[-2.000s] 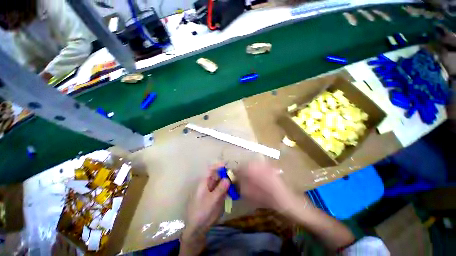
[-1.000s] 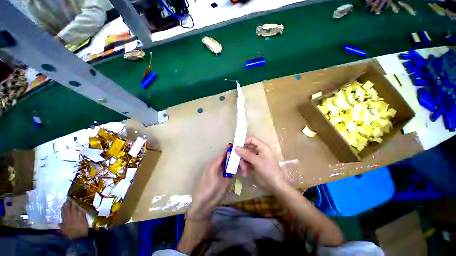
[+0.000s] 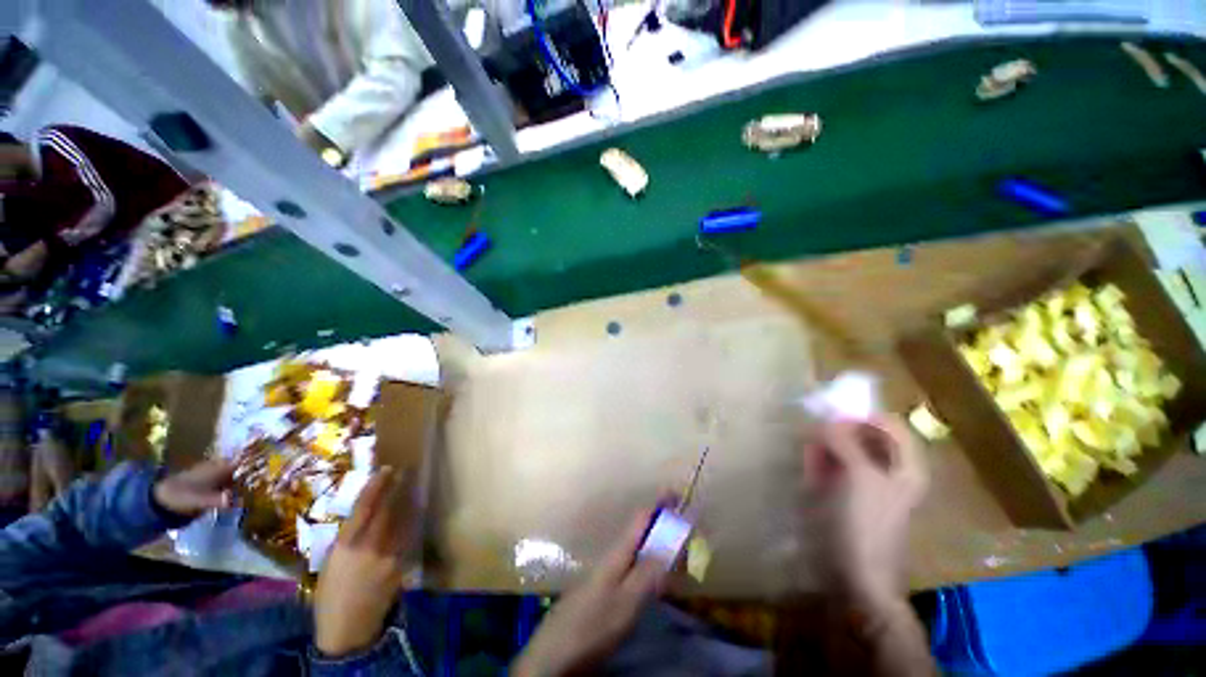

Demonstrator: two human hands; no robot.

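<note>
My left hand (image 3: 602,595) is at the bottom centre and holds a blue battery cell (image 3: 649,545). A white pad (image 3: 665,534) lies on the cell's side, and a thin dark lead (image 3: 694,477) sticks up from its end. My right hand (image 3: 866,476) is to the right, apart from the cell and blurred. Its fingertips pinch a white strip (image 3: 846,394), also blurred. A blurred brownish streak runs up-left from near the strip; I cannot tell what it is. A small yellow pad (image 3: 698,558) shows just right of the cell.
A carton of yellow pads (image 3: 1012,456) stands right, with a loose pad (image 3: 928,422) beside it. A carton of amber parts (image 3: 410,421) stands left, with another person's hands (image 3: 357,562) at it. The green belt (image 3: 873,199) carries cells and tan packs behind a metal post (image 3: 331,232).
The white strip has come away from the cell and moved right with my right hand. A white pad shows on the cell. Another person's hands have come to the amber carton. The view has shifted.
</note>
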